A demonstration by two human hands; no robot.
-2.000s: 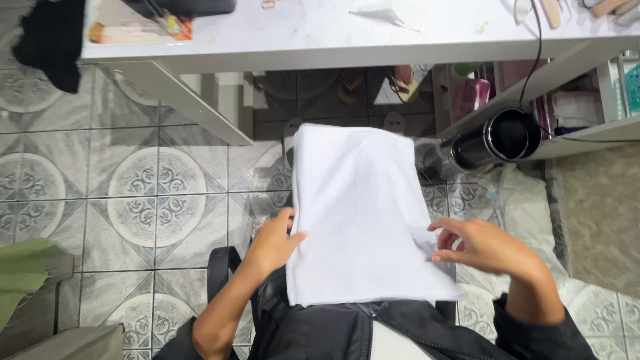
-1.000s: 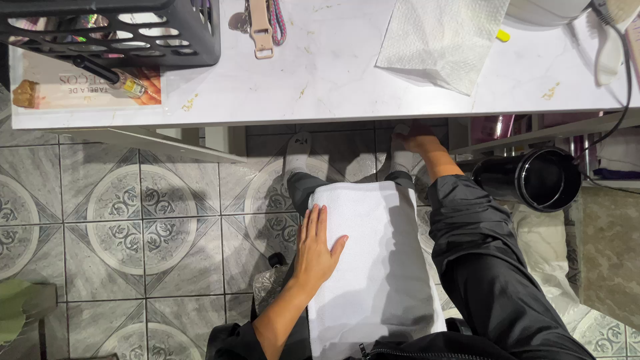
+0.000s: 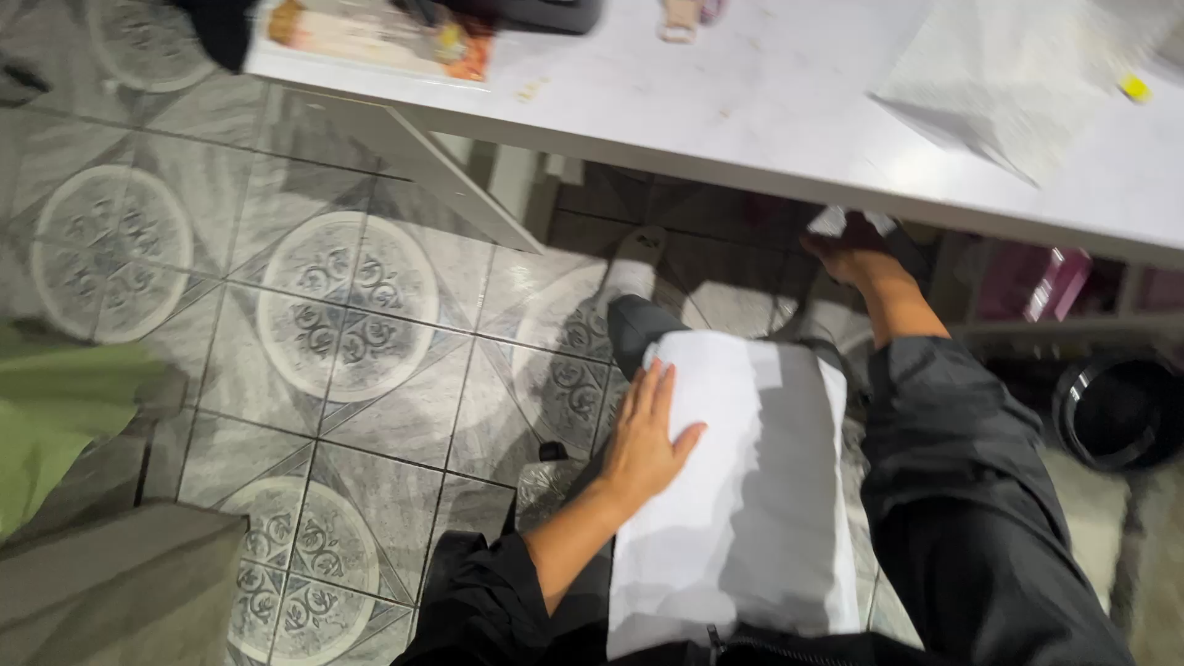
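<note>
A folded white towel (image 3: 712, 481) lies across my lap. My left hand (image 3: 643, 444) rests flat on its left edge, fingers a little spread, holding nothing. My right arm reaches down and forward under the white table. At its end my right hand (image 3: 846, 248) is in shadow near the table's underside, beside a small whitish thing (image 3: 826, 220) that I cannot make out; whether the hand grips it is unclear. A foot in a white sock and slipper (image 3: 638, 264) stands on the floor under the table's edge.
The white table (image 3: 703, 102) runs across the top, bearing a crumpled white paper towel (image 3: 999, 83), a printed card (image 3: 370, 42) and a dark basket (image 3: 546, 11). A black round bin (image 3: 1119, 407) stands at the right. Green cloth (image 3: 74, 407) hangs at the left over tiled floor (image 3: 347, 305).
Two seconds ago both hands were at the towel's sides. My right hand has since moved forward under the table, while my left hand has come to lie on the towel. The view has shifted and tilted.
</note>
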